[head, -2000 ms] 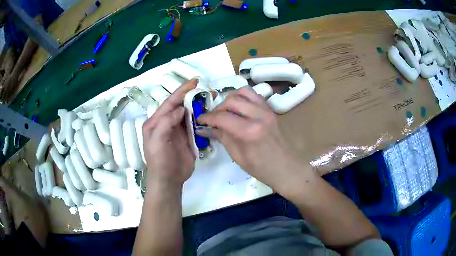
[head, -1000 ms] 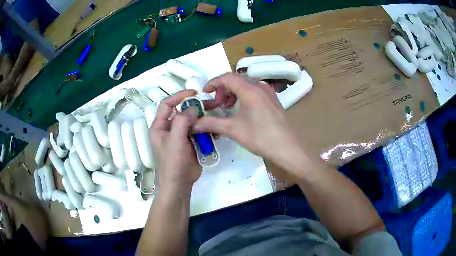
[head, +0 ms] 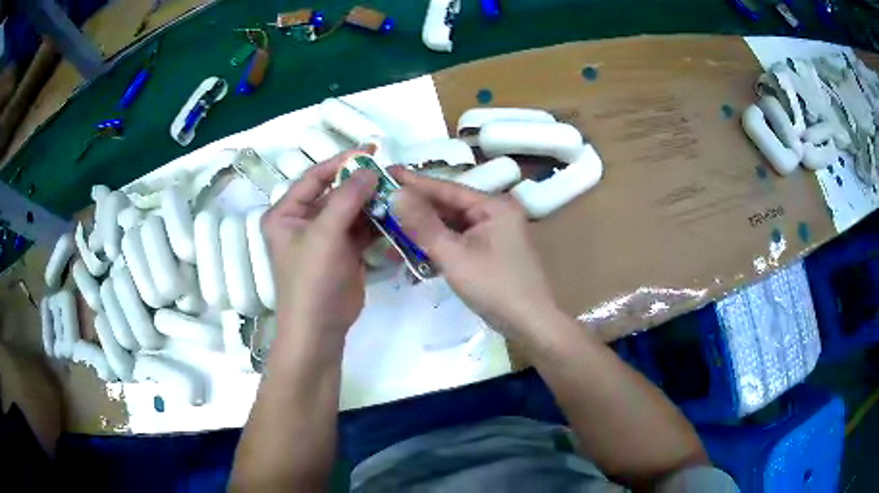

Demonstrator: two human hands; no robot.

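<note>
A white housing half with a green circuit board at its upper end and a blue battery cell along its middle is held tilted between both hands. My left hand grips its upper left side, with the thumb on the board end. My right hand holds its right side, fingers over the battery area. The fingers hide part of the housing and any wires beneath them.
Many white housings lie piled at left on the white work sheet. A few lie on the cardboard cover, and another pile at far right. The green belt carries battery assemblies and part-filled housings. Blue stools stand at lower right.
The held housing has turned to a slant, its lower end now pointing right. My right fingers have moved down from its upper end onto its side. The belt items have shifted left.
</note>
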